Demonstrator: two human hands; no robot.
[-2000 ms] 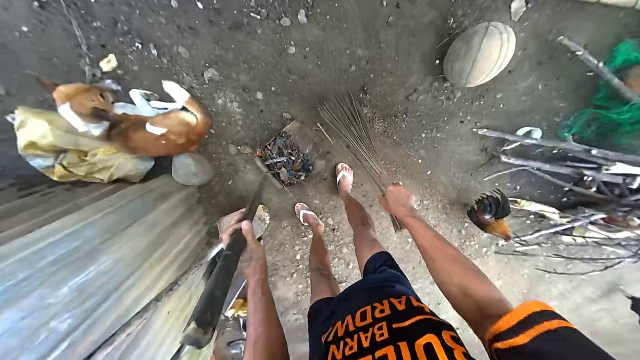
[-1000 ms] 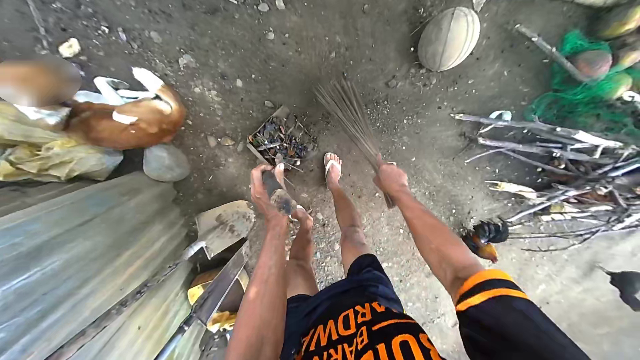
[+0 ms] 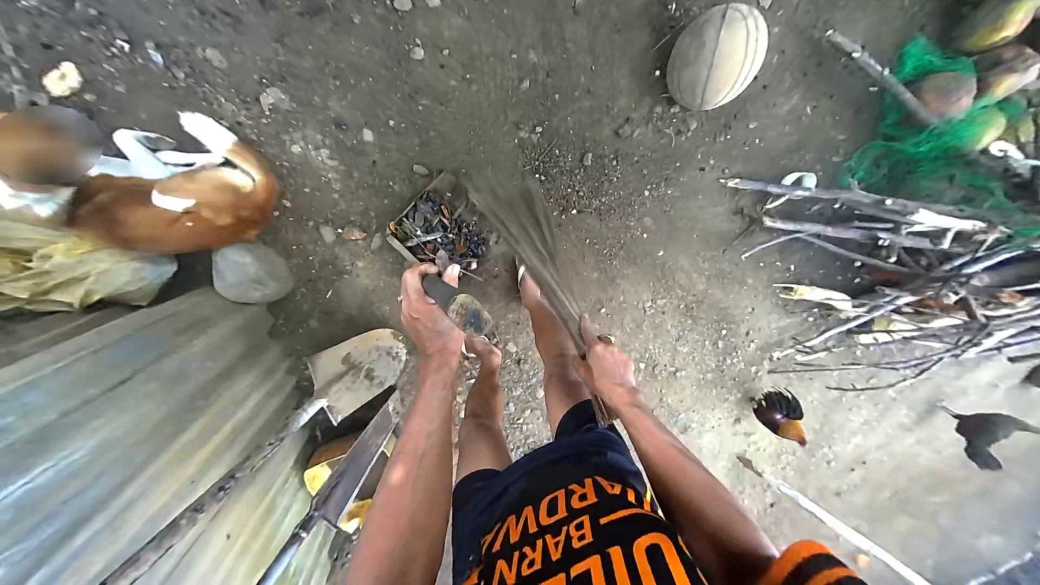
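My left hand (image 3: 432, 315) is closed around the dark handle (image 3: 453, 301) of a dustpan-like scoop, its end towards me. The scoop's pan (image 3: 402, 248) lies on the dirt beyond the hand, heaped with dark leaves and debris (image 3: 443, 231). My right hand (image 3: 608, 367) grips the bound end of a stick broom (image 3: 546, 264). The broom's bristles fan out, blurred, over the ground just right of the pan. My feet are partly hidden behind the handle and the broom.
A brown and white dog (image 3: 175, 207) lies at left by a grey stone (image 3: 250, 273). Corrugated metal sheets (image 3: 122, 422) and a shovel blade (image 3: 357, 370) are at lower left. A worn ball (image 3: 717, 57), cut branches (image 3: 886, 236), green netting (image 3: 910, 162) and chickens (image 3: 782, 416) are at right.
My left hand has swung the handle from pointing down-left to a steep, foreshortened angle near my foot. The broom has swung, and its bristles are now beside the pan.
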